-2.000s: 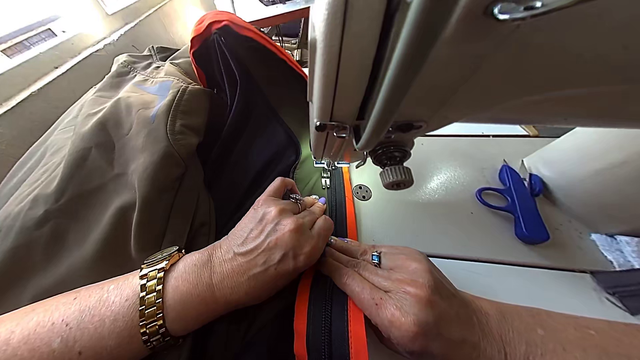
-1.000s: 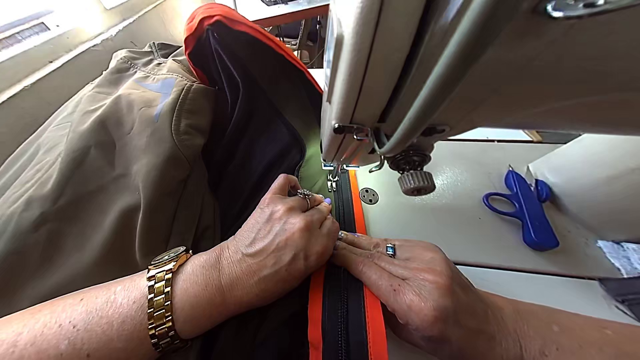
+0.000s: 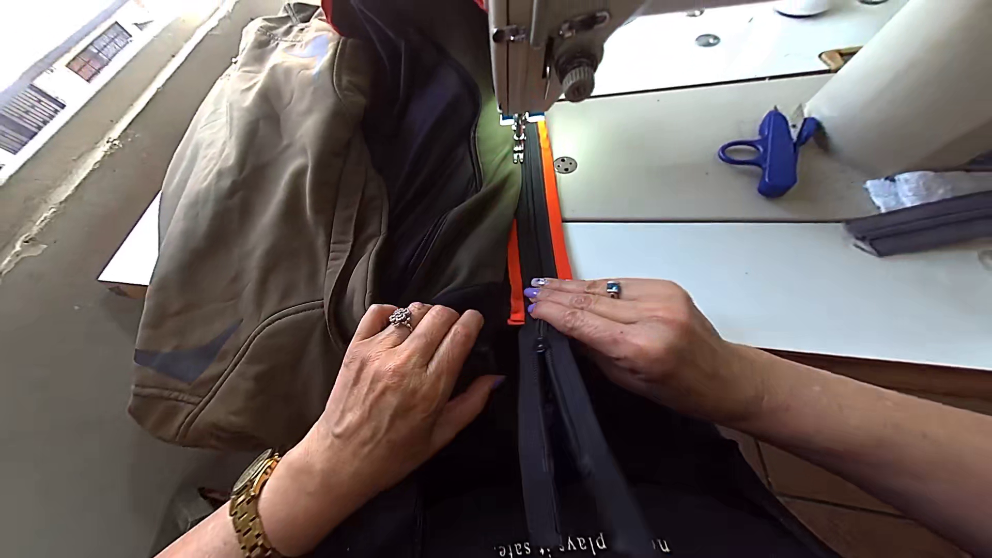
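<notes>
A black zipper with orange edging runs toward me from under the presser foot of a sewing machine. Its near end splits into two loose dark tapes. My right hand lies on the zipper and its right edge, fingers together and flat. To the left of the zipper, my left hand presses on dark cloth, fingers curled and thumb apart; whether it pinches the cloth is hidden. The brown jacket with a dark lining lies left of the presser foot.
Blue thread snips lie on the machine bed, right of the needle area. Beyond them stands the machine's pale column. A dark folded strip and a white cloth lie at the right. A wall borders the left side.
Both hands have moved toward me, away from the presser foot, and are now apart, the left one out to the left. The zipper's split near end now shows. The view has shifted.
</notes>
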